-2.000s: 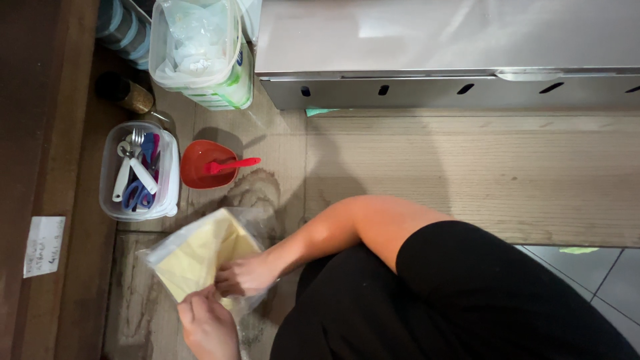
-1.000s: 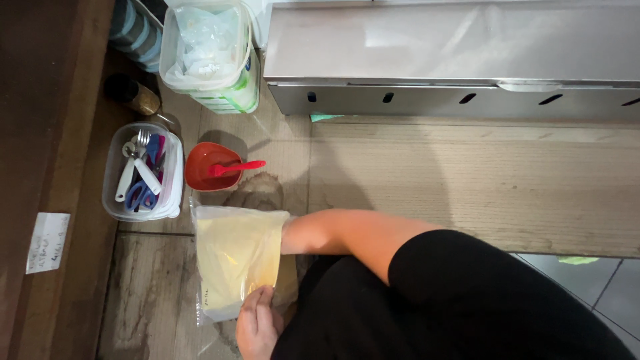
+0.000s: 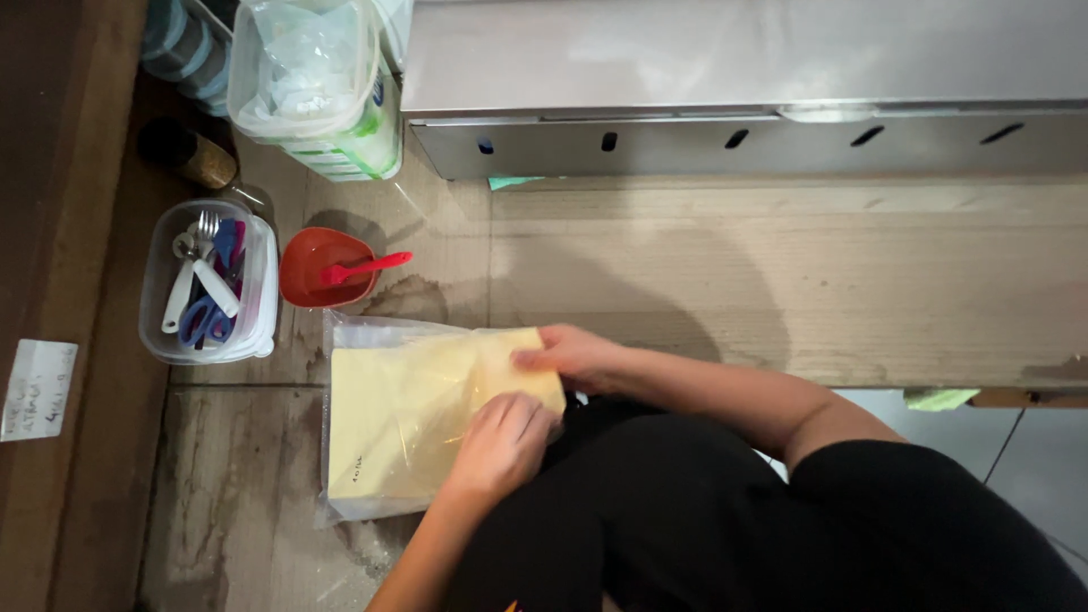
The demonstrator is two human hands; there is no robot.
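Note:
A clear plastic bag (image 3: 433, 322) holds a stack of pale yellow sheets (image 3: 391, 408), which look like cheese slices or dough; small handwriting shows near one corner. My right hand (image 3: 578, 357) grips the end of the stack nearest my body, thumb on top, where the yellow edge shows at the bag's mouth. Lower down, my left hand (image 3: 507, 438) has its bent fingers on the bag near that same end. Part of that end is hidden by my fingers.
Beyond the bag stand a red bowl (image 3: 297, 268) with a red brush or spatula (image 3: 374, 265), a plastic tub of cutlery and scissors (image 3: 153, 297), a spice jar (image 3: 208, 161) and a tall plastic container (image 3: 246, 115). A stainless steel unit (image 3: 680, 149) runs along the counter's back.
The bag has turned from tilted to lying lengthwise across my front. My right hand, earlier over the bag and then behind its edge, now shows gripping its right end.

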